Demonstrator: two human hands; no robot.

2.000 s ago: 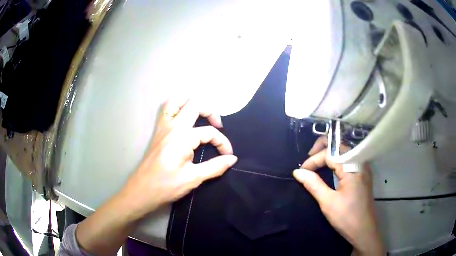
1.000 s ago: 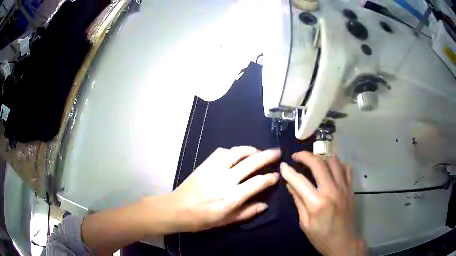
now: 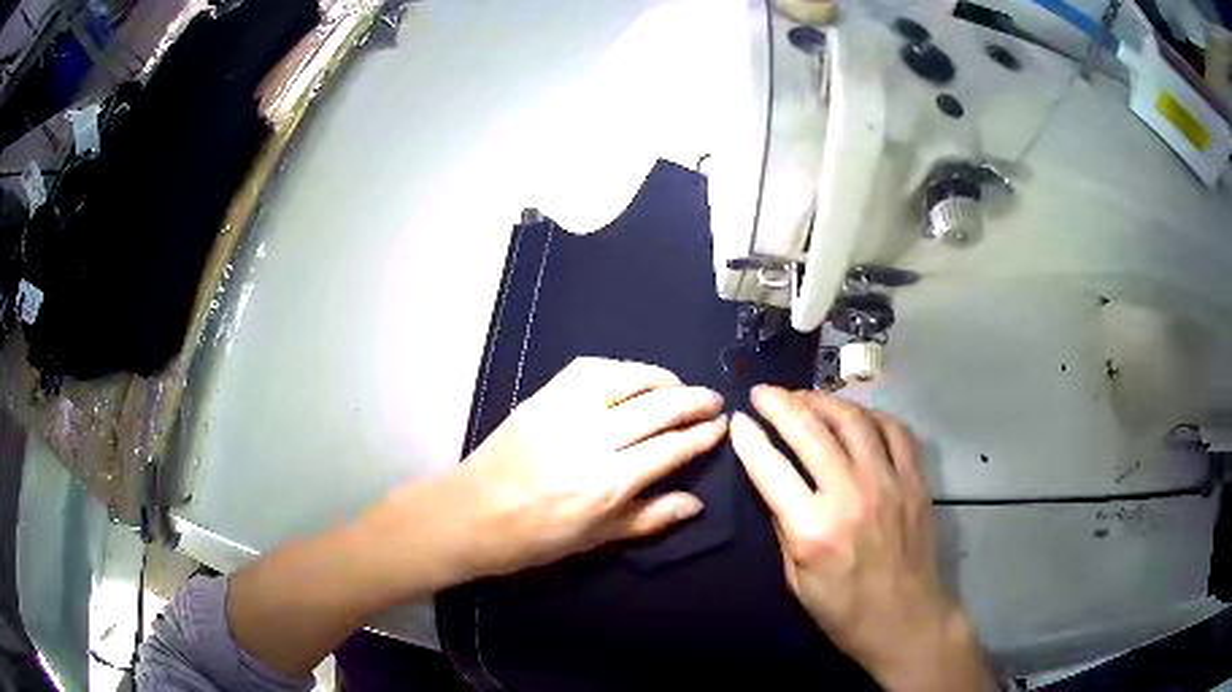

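Note:
A dark front panel (image 3: 615, 291) lies flat on the pale machine table, its right part under the presser foot and needle (image 3: 750, 325). Its placket (image 3: 507, 338) with pale stitching runs along the left. A dark patch pocket (image 3: 689, 534) lies on the panel, its pointed bottom showing below my left hand. My left hand (image 3: 608, 453) rests flat on the pocket and panel, fingers extended. My right hand (image 3: 844, 507) presses on the panel to the right, its fingertips close to the left ones, just below the foot. Neither hand grips cloth. The pocket's upper part is hidden.
The cream machine head (image 3: 797, 162) stands over the panel at upper right, with a tension dial (image 3: 954, 216) on its face. A tagged dark bundle (image 3: 162, 203) lies on plastic-covered cardboard at left. A white item with a yellow patch (image 3: 1182, 119) is at upper right.
The hands first held the cloth's stitched line apart, then moved together flat on the pocket below the foot. The panel's upper edge now shows more to the left of the head.

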